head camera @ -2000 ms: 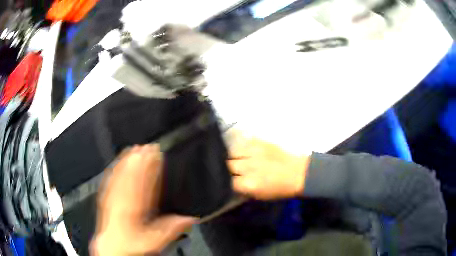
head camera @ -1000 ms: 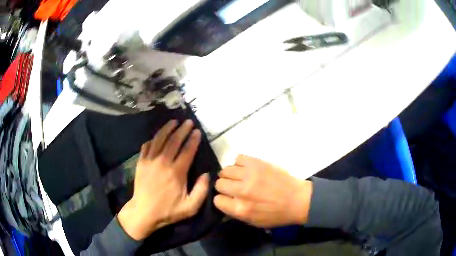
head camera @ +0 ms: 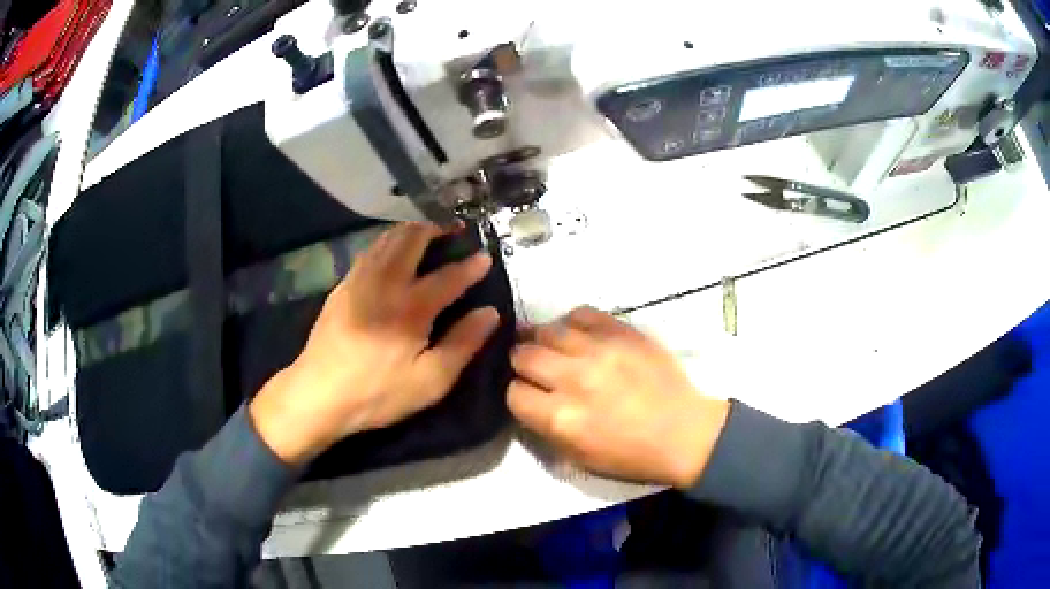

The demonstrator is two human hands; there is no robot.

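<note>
The black back panel [head camera: 265,403] lies flat on the white machine bed, its right edge under the presser foot and needle [head camera: 481,219]. A camouflage strip [head camera: 138,327] runs along it, crossed by a plain black band [head camera: 205,265]. My left hand [head camera: 386,328] lies on the panel with fingers apart, fingertips just in front of the presser foot. My right hand [head camera: 605,397] is at the panel's right edge, its fingers curled at the edge and holding it. The sewing machine head [head camera: 553,92] stands above the panel's far side.
Thread snips [head camera: 808,199] lie on the bed to the right, below the control panel [head camera: 794,101]. Grey fabric pieces [head camera: 23,265] and red pieces [head camera: 52,46] are at the far left. A blue bin [head camera: 1002,426] is at the lower right.
The view has shifted and sharpened, showing more of the machine. My left hand, raised over the panel at first, now lies on it near the presser foot. My right hand stays at the edge.
</note>
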